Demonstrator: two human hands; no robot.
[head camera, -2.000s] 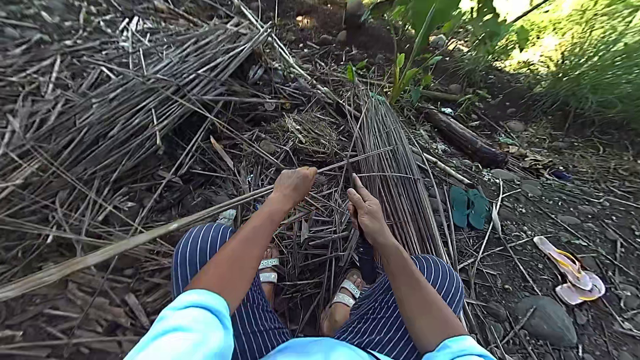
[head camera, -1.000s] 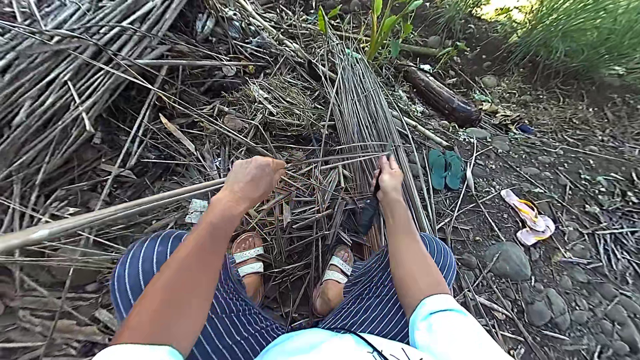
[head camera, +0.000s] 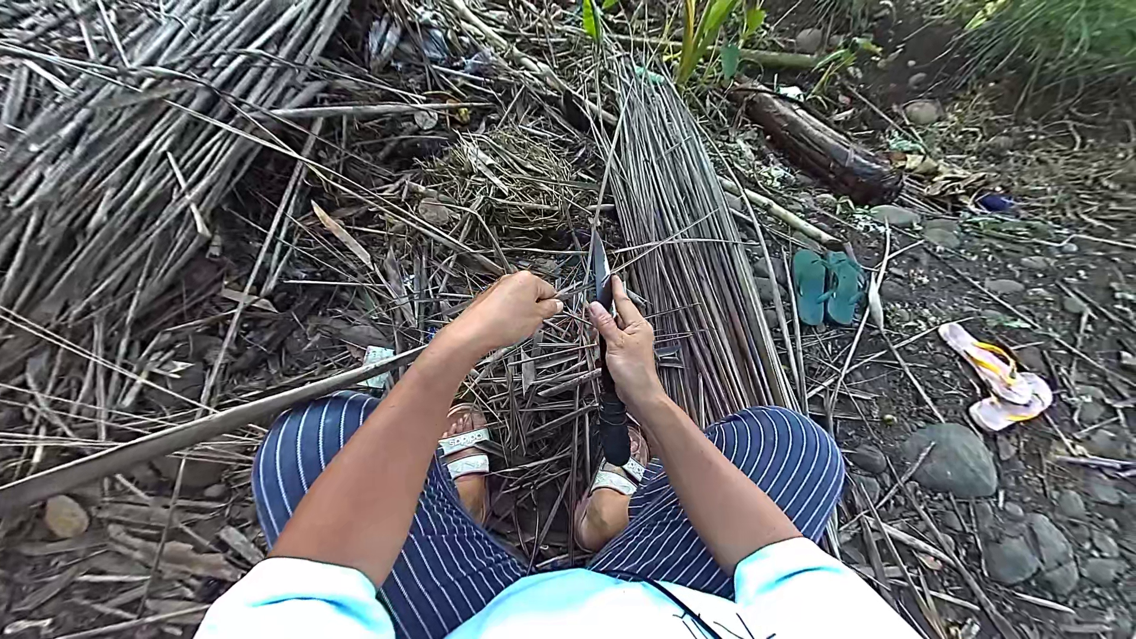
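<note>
My left hand (head camera: 510, 311) is closed around a long dry palm frond (head camera: 204, 430), whose wide end runs out to the lower left. My right hand (head camera: 628, 346) holds a knife (head camera: 599, 266) with a dark wrapped handle; its blade points up and away from me. The frond's thin end lies near the blade, just left of my right fingers, though the exact contact is hard to see. Behind the knife a bundle of thin sticks (head camera: 701, 213) lies on the ground, reaching from the green plant toward my right knee.
A large heap of dry stalks (head camera: 169, 124) fills the upper left. Green flip-flops (head camera: 827, 287) and a pale pair with yellow straps (head camera: 998, 377) lie at the right, near a big grey stone (head camera: 951, 460). A dark log (head camera: 812, 146) lies farther back. Dry litter surrounds my sandalled feet.
The knife blade, not plain to see before, now shows upright in my right hand. My left hand has come closer to my right hand. The frond stays in my left hand.
</note>
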